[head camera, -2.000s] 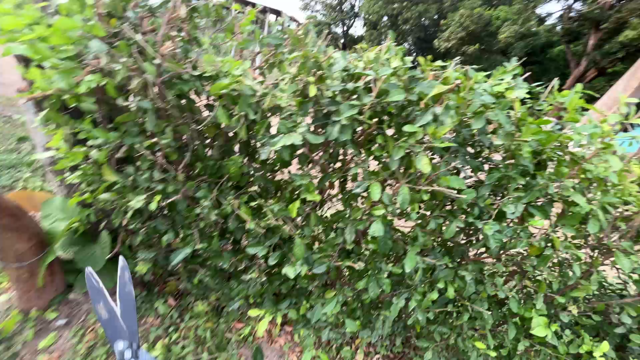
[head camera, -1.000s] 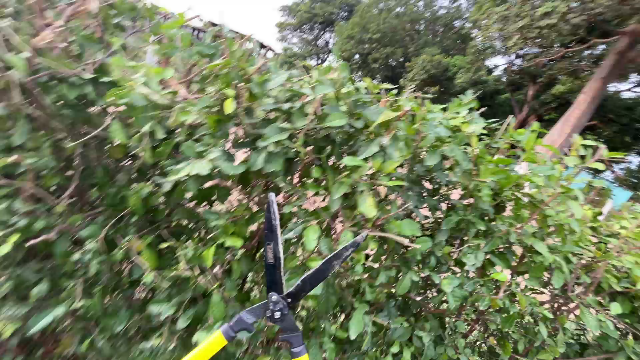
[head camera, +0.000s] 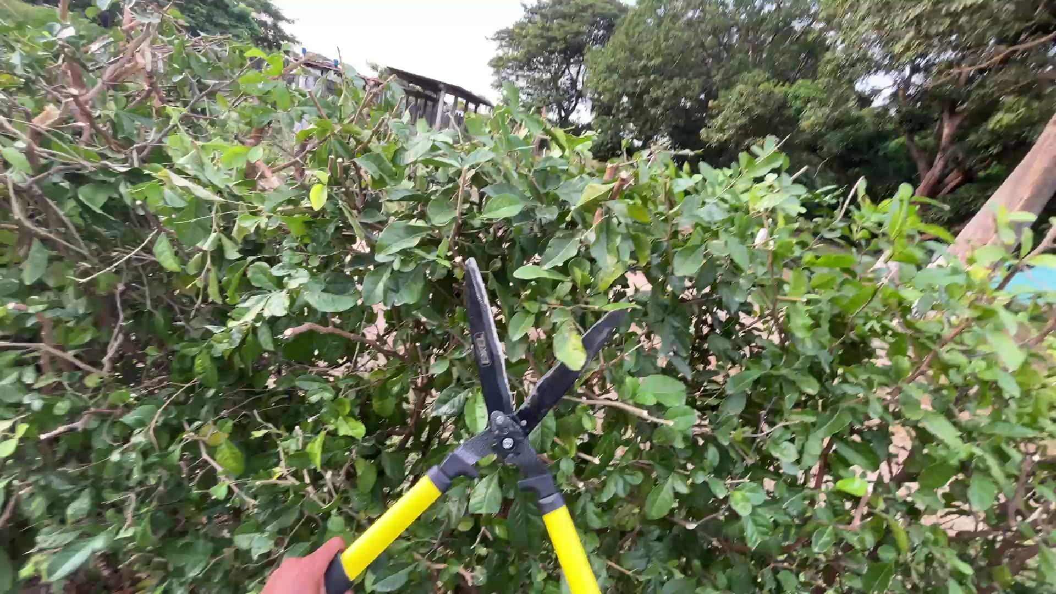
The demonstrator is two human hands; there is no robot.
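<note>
A pair of hedge shears [head camera: 505, 441] with black blades and yellow handles points up against a leafy green hedge [head camera: 726, 330]. The two blades stand apart in a V, with hedge leaves at and between them; one yellow-green leaf overlaps the right blade. My left hand [head camera: 304, 571] shows at the bottom edge, shut on the dark grip of the left handle. The right handle runs out of view at the bottom, and my right hand is not seen.
Cut woody stubs and thin bare branches [head camera: 124, 74] stick out at the hedge's upper left. Behind the hedge are a wooden roofed structure [head camera: 437, 95], tall trees [head camera: 701, 66], a leaning trunk [head camera: 1019, 194] and a blue thing [head camera: 1027, 282] at the right.
Two seconds ago only the blades showed, low at the left; now the shears are up against the hedge's middle, and my left hand has come into view. The view has shifted.
</note>
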